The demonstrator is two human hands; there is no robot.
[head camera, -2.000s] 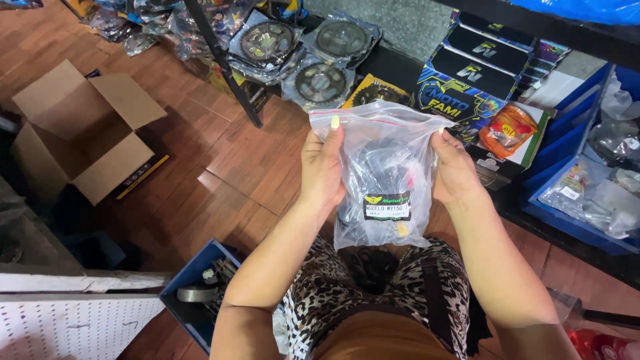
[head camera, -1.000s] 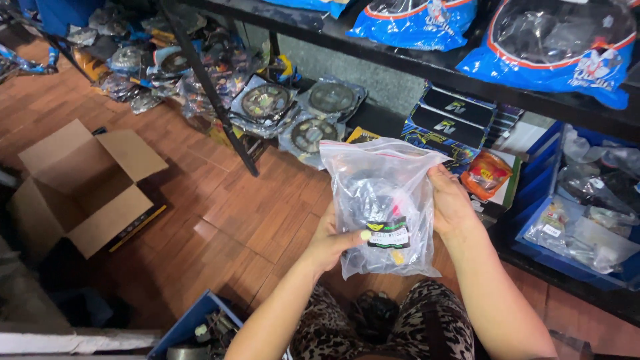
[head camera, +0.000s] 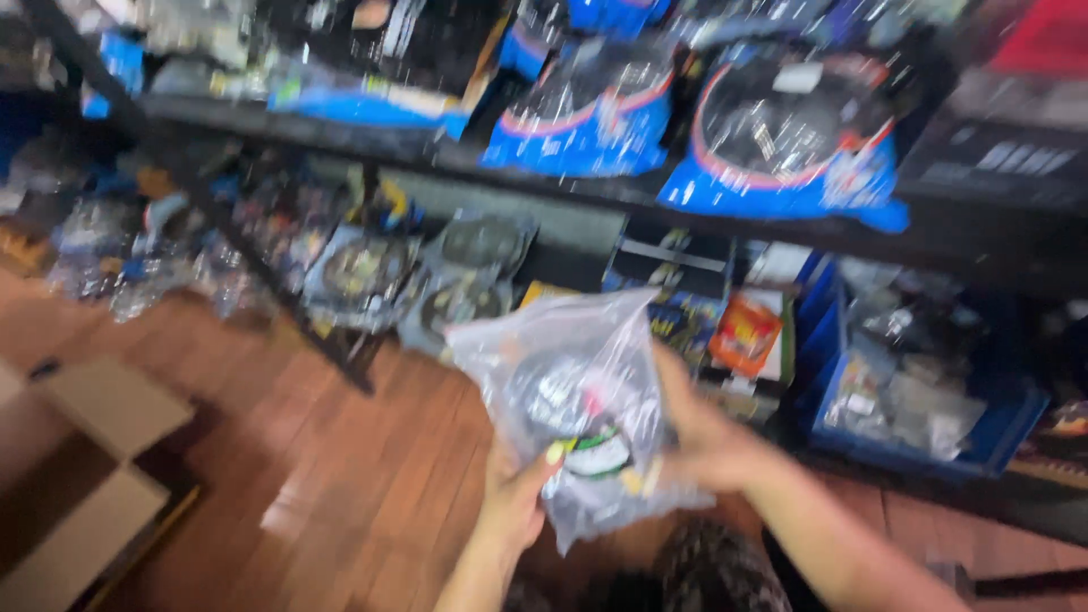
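Observation:
A clear plastic zip bag (head camera: 544, 340) with dark parts and a printed label inside is held between my two hands, low in the middle of the head view. My left hand (head camera: 518, 493) grips its lower left side, the thumb lying on the front beside the label. Along the bag's right side is my right hand (head camera: 693, 425), blurred, its fingers partly hidden by the plastic. What the dark parts are cannot be made out.
Bagged round parts (head camera: 365, 268) lie on the lower shelf, with an orange packet (head camera: 746, 333) and a blue bin (head camera: 926, 455) of bagged parts to the right. Blue bags (head camera: 578, 144) fill the shelf above. An open cardboard box (head camera: 110, 408) stands on the floor at left.
My left hand has gone from the bag's top edge to its lower left side, and my right hand from the top corner to the right side. The view has swung up toward the shelves.

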